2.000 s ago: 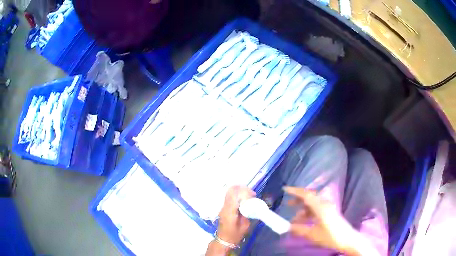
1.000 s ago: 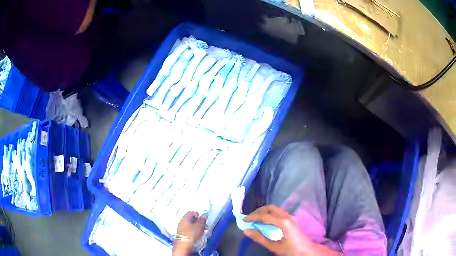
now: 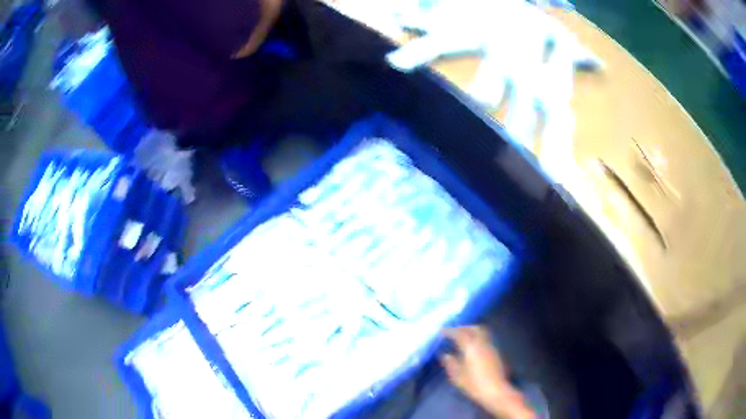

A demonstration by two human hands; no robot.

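Note:
The frame is blurred. A blue crate in front of me holds pale blue-white limb pieces laid in rows. My right hand is at the crate's lower right edge, its fingers bent. Blur hides whether it holds anything. My left hand is not in view.
Another blue crate with white contents sits partly under the front one. Stacked blue crates stand on the grey floor at left. A person in dark clothing is at upper left. The tan bench bears a heap of pale limb pieces and thin tools.
The view has shifted, showing more of the bench and its heap of limbs. My left hand has left the picture. The pale-blue piece earlier in my right hand cannot be made out.

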